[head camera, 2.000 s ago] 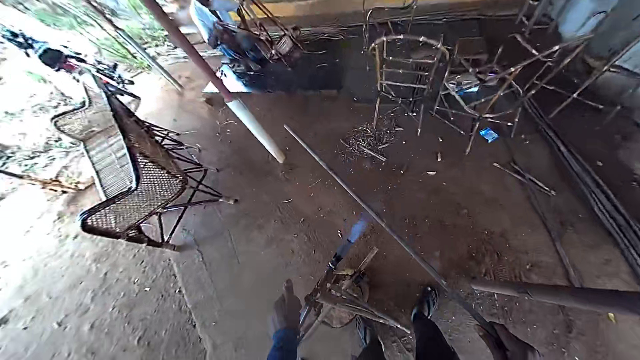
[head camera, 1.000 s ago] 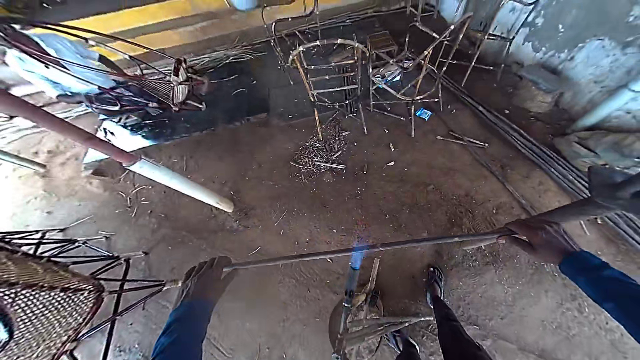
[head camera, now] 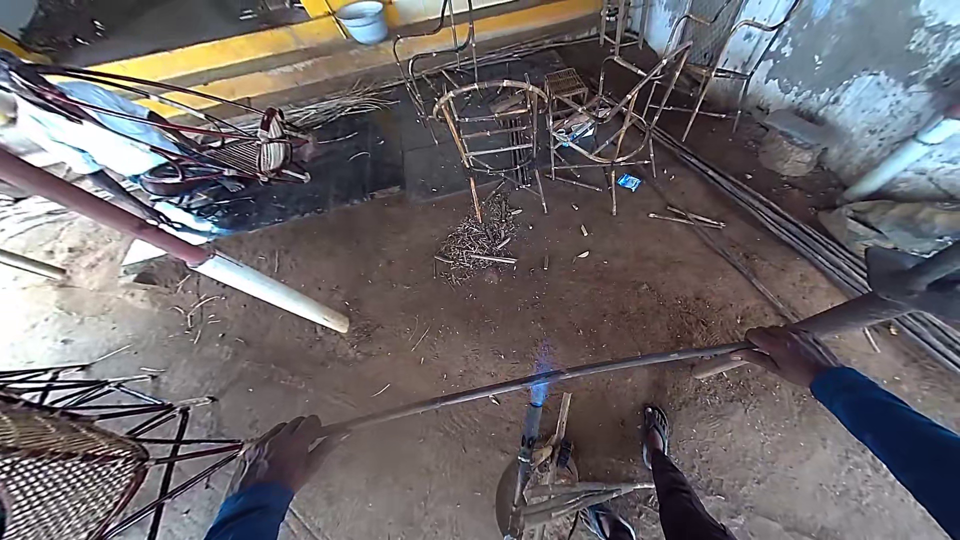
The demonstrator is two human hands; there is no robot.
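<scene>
A long cane pole (head camera: 450, 400) runs across the view, tilted up to the right. My left hand (head camera: 289, 454) is closed around its left end, and my right hand (head camera: 791, 354) grips it near the right, beside a thick post. Between the hands, the pole passes through the blue flame (head camera: 541, 375) of a gas torch (head camera: 529, 427). The torch points upward and is propped on a low stand of sticks (head camera: 574, 501) by my feet. Where exactly my right fingers end against the pole is partly hidden.
Woven cane seat (head camera: 67, 480) at left; slanted red and white post (head camera: 270, 291) beyond it. Cane chair frames (head camera: 491, 135), a pile of scraps (head camera: 480, 244) and long poles (head camera: 772, 206) lie ahead. A person in light clothing (head camera: 112, 131) is at upper left, behind a cane frame. Thick wooden post (head camera: 855, 313) at right.
My left hand, earlier off the pole near the torch, has moved left and taken hold of its end. The pole has swung from steep to nearly level, across the flame. The view has shifted.
</scene>
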